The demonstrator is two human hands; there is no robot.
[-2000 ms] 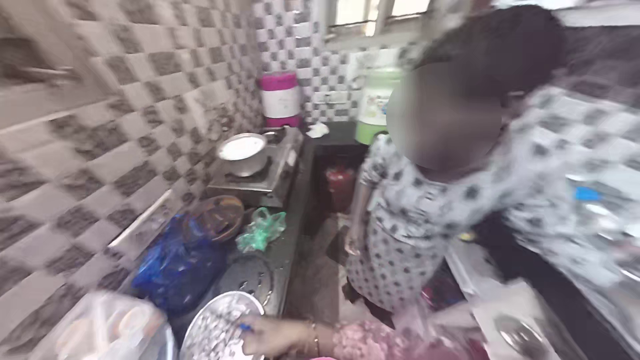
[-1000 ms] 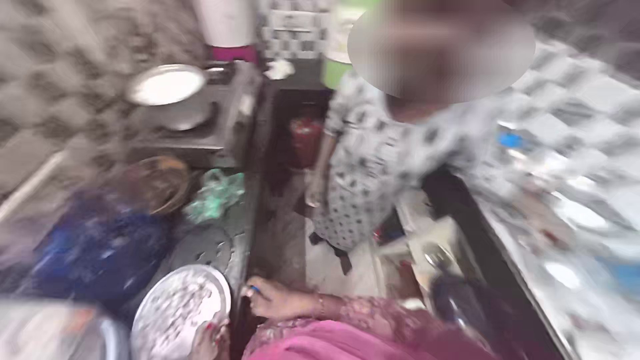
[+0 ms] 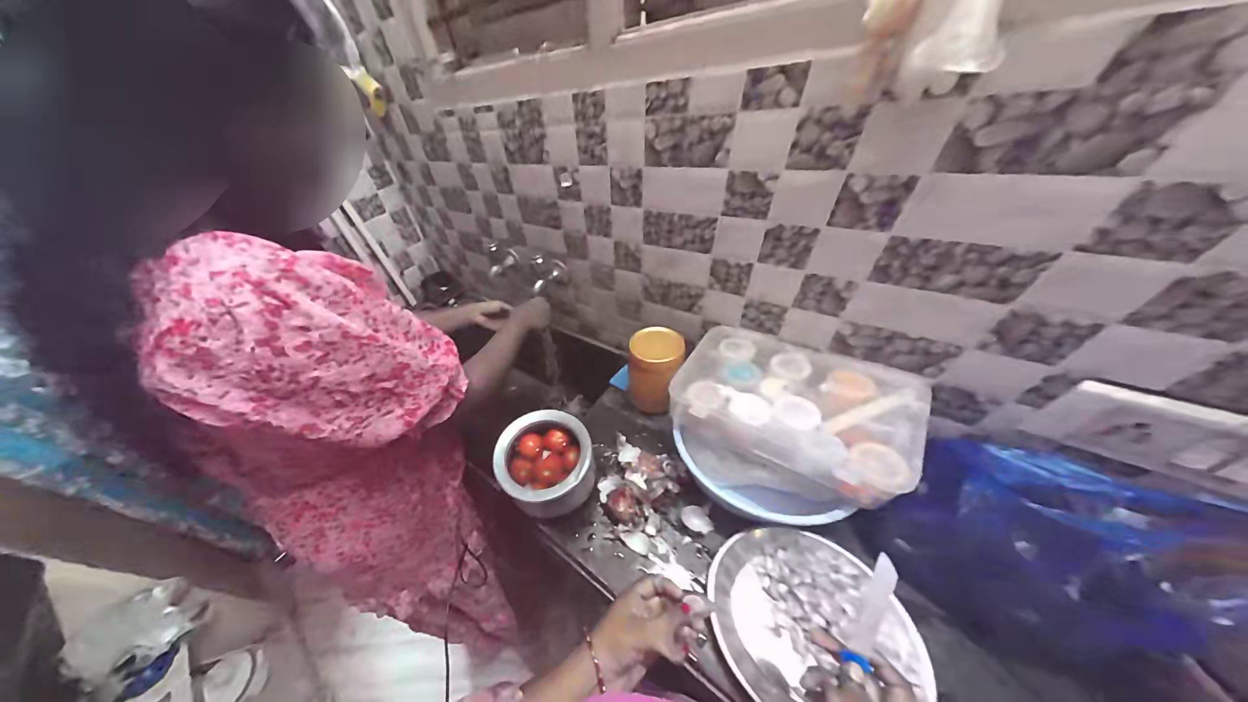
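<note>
My left hand [image 3: 645, 624] is beside the left rim of a round metal plate [image 3: 721, 624], its fingers pinching a small pale piece. Low over the plate, my right hand [image 3: 858, 681] grips a knife [image 3: 875, 606] with a blue handle, its pale blade pointing up. Many small pale chopped pieces [image 3: 804, 590] lie on the plate. Onion skins and peelings [image 3: 639, 492] are scattered on the dark counter just beyond my left hand. Past them stands a metal pot [image 3: 548, 500] of red tomatoes [image 3: 543, 458]. The bottom frame edge cuts off part of my right hand.
A person in pink [image 3: 302, 341] stands at the left, hands at a sink [image 3: 585, 366] under running water. Behind the plate are an orange-lidded jar [image 3: 655, 375], a clear plastic box [image 3: 799, 419] of containers on a pale blue-rimmed basin, and a blue plastic bag [image 3: 1024, 546] at the right.
The view has swung far to the left, to the sink side. My right hand with the blue-handled knife was beside the plate a second ago and is now over it.
</note>
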